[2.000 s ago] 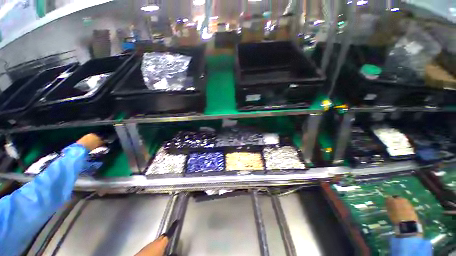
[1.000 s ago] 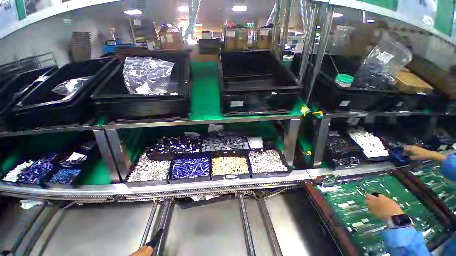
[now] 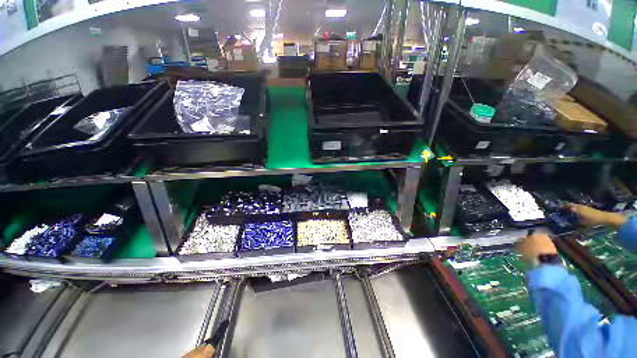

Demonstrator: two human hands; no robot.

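Note:
My left hand is at the bottom edge, mostly cut off. One finger with a black cot points up and right over a conveyor rail. The rest of the hand is hidden, so its grip does not show. My right hand is not in view. Ahead on the lower shelf stand small bins of silver-white pieces, blue pieces, tan pieces and more silver-white pieces. Behind them are bins of black pieces and grey pieces.
At right, another person's watch-wearing hand is over a green circuit board; another hand is at a right-hand bin. Metal shelf posts rise at left. Large black totes stand on the upper shelf.
The blue-sleeved arm at the left bins has left view. The watch-wearing hand has moved up the board towards the shelf. The view has shifted since the oldest frame. My left hand stays at the rail.

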